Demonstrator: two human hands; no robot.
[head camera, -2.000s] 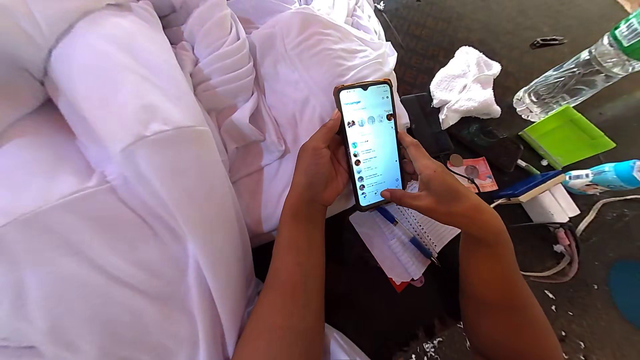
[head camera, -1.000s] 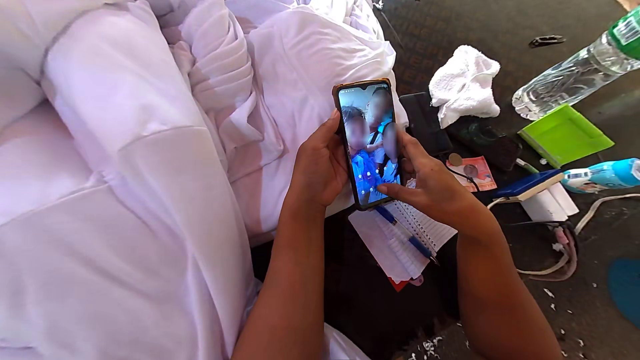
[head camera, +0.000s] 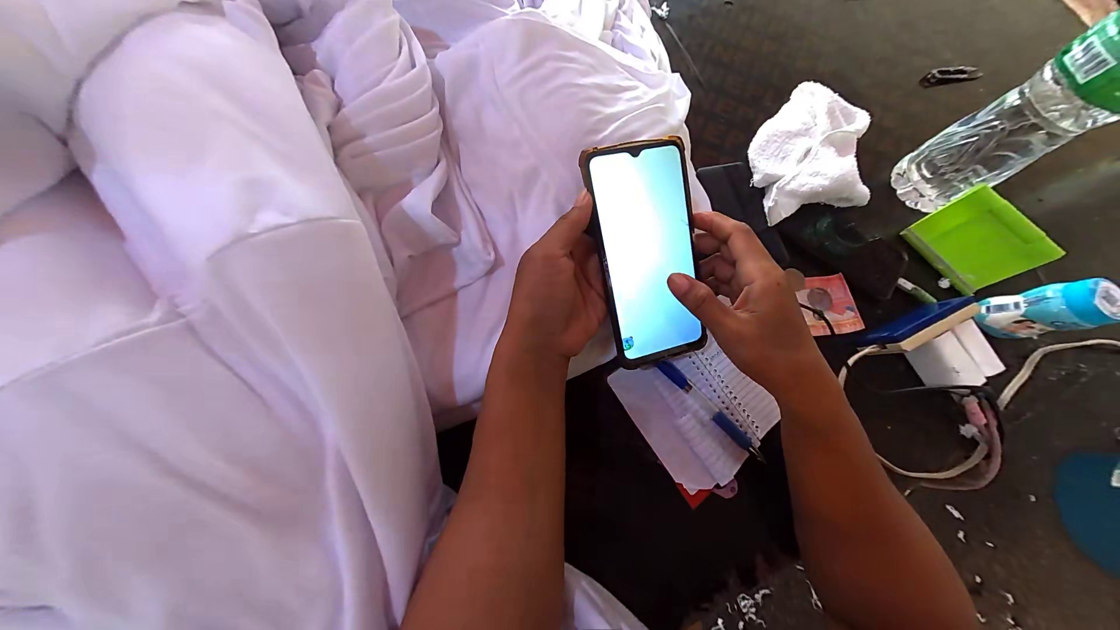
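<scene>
A smartphone (head camera: 647, 249) in a dark case with an orange-brown edge stands upright in the middle of the view, its screen mostly blank white and pale blue. My left hand (head camera: 564, 280) grips its left side, the thumb along the edge. On the right side, my right hand (head camera: 744, 297) holds it with the fingers partly behind, and its thumb rests over the lower right of the screen. Below the phone lie a spiral notebook (head camera: 735, 385) and a blue pen (head camera: 710, 409). White fabric (head camera: 542, 114) spreads behind and left of the hands.
At the right are a white cloth (head camera: 809, 149), a clear plastic bottle (head camera: 989, 131), a green plastic tray (head camera: 984, 238), a blue bottle (head camera: 1050, 306), a blue book (head camera: 919, 324), a banknote with coins (head camera: 831, 302) and cables (head camera: 936, 472). White scraps dot the dark surface.
The phone's screen has gone from a list, then a picture of people, to a mostly blank bright display. Both hands have kept their hold on the phone.
</scene>
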